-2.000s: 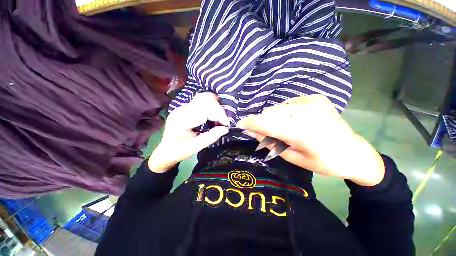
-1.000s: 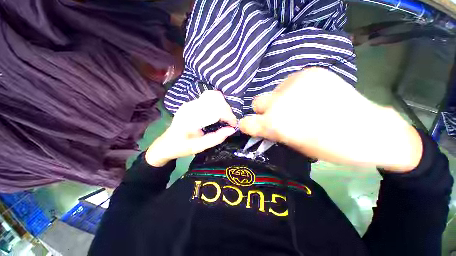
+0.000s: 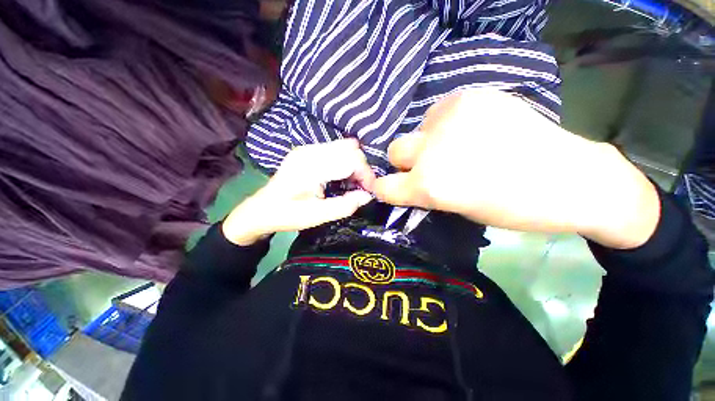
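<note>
A navy garment with white stripes [image 3: 357,66] lies bunched on my lap. My left hand [image 3: 306,192] pinches a small dark part of the striped garment between thumb and forefinger. My right hand [image 3: 502,168] is beside it, back of the hand up, with its fingertips meeting the left fingertips at the cloth. Silvery pointed blades [image 3: 404,221] stick out below my right hand, low against the black top. The rest of that tool is hidden under the hand. Any needle, thread or small fastening at the fingertips is too small to tell.
A large plum garment pile [image 3: 102,149] hangs at the left. Blue crates [image 3: 38,319] stand at the lower left. A blue tube [image 3: 655,9] runs along the upper right. More striped cloth [image 3: 700,192] shows at the right edge. The floor is green.
My right hand has turned over more, back up, and its forearm has swung up and outward, covering more of the blades. My left hand keeps its pinch. The view has shifted slightly.
</note>
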